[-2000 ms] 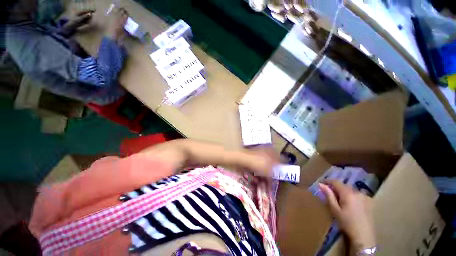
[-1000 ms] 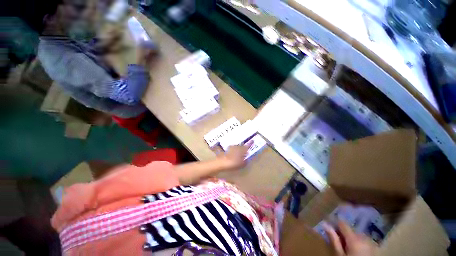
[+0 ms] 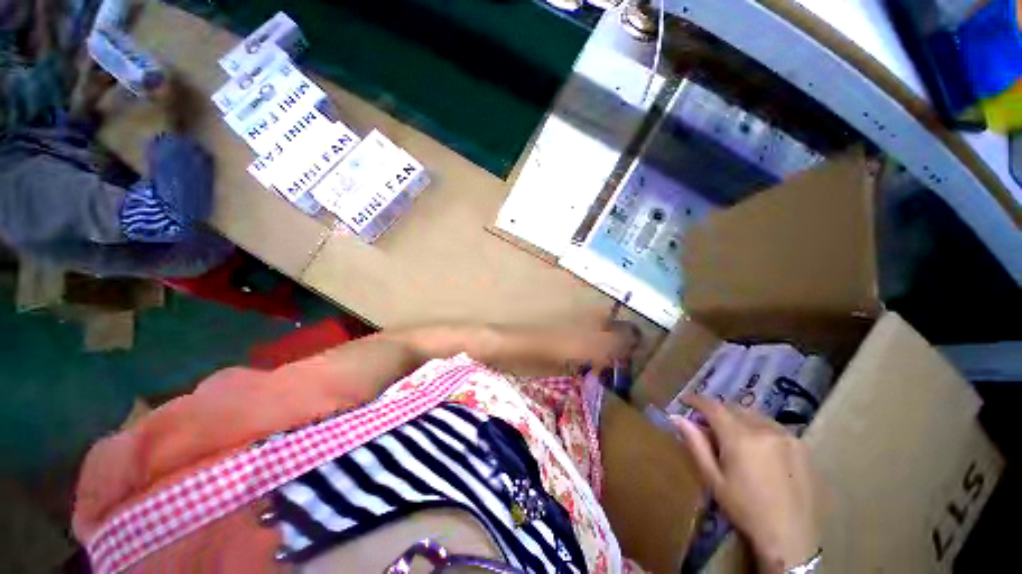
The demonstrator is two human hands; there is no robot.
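Observation:
An open brown carton (image 3: pixel 964 493) at the lower right holds white retail boxes (image 3: pixel 762 370) and a dark piece. My right hand (image 3: pixel 762 465) reaches over its near side, fingertips by the boxes, fingers apart, with nothing visibly held. My left hand (image 3: pixel 600 345) is blurred at the bench's near end, just left of the carton, beside a small dark item (image 3: pixel 623 370); whether it holds anything is unclear. Several white MINI FAN boxes (image 3: pixel 381 185) lie overlapping in a row on the cardboard-covered bench (image 3: pixel 448 275).
A person in a grey sleeve (image 3: pixel 62 202) sits at the upper left, hand near a white box (image 3: pixel 123 58). A green conveyor (image 3: pixel 448 90) runs behind the bench. A printed tray (image 3: pixel 661 213) lies under the white shelf (image 3: pixel 885 123). A red stool (image 3: pixel 303 342) stands beside the bench.
My left hand has left the boxes on the mid-bench and come back beside the carton. Those boxes now lie against the near end of the row. My right hand stays at the carton.

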